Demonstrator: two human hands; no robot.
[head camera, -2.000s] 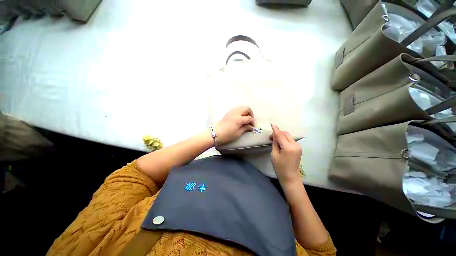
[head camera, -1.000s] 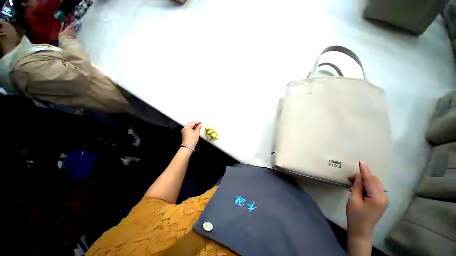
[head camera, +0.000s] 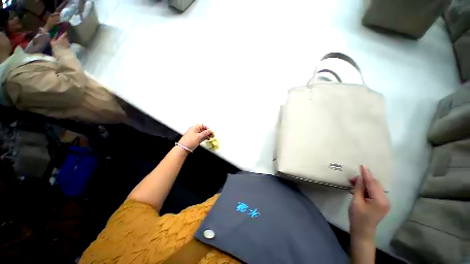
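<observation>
A beige tote bag (head camera: 332, 131) lies flat on the white table, handles pointing away from me, with a small dark logo (head camera: 335, 166) low on its front. My left hand (head camera: 197, 136) is at the table edge left of the bag, fingertips pinched on a yellow scrap at the crumpled yellow pile (head camera: 213, 144). My right hand (head camera: 368, 198) is over the bag's lower right corner, right of the logo, with its fingers close together. Whether it holds something small is unclear.
Taupe bags (head camera: 447, 175) line the right side, and another stands at the upper right (head camera: 404, 18). A person in a beige jacket (head camera: 44, 85) is at the table's left side. A blue object (head camera: 77, 167) is below, left.
The view has swung left since the first frame. My left hand has gone from the logo to the yellow pile, and in the last second its fingertips have come onto it. My right hand stays near the corner.
</observation>
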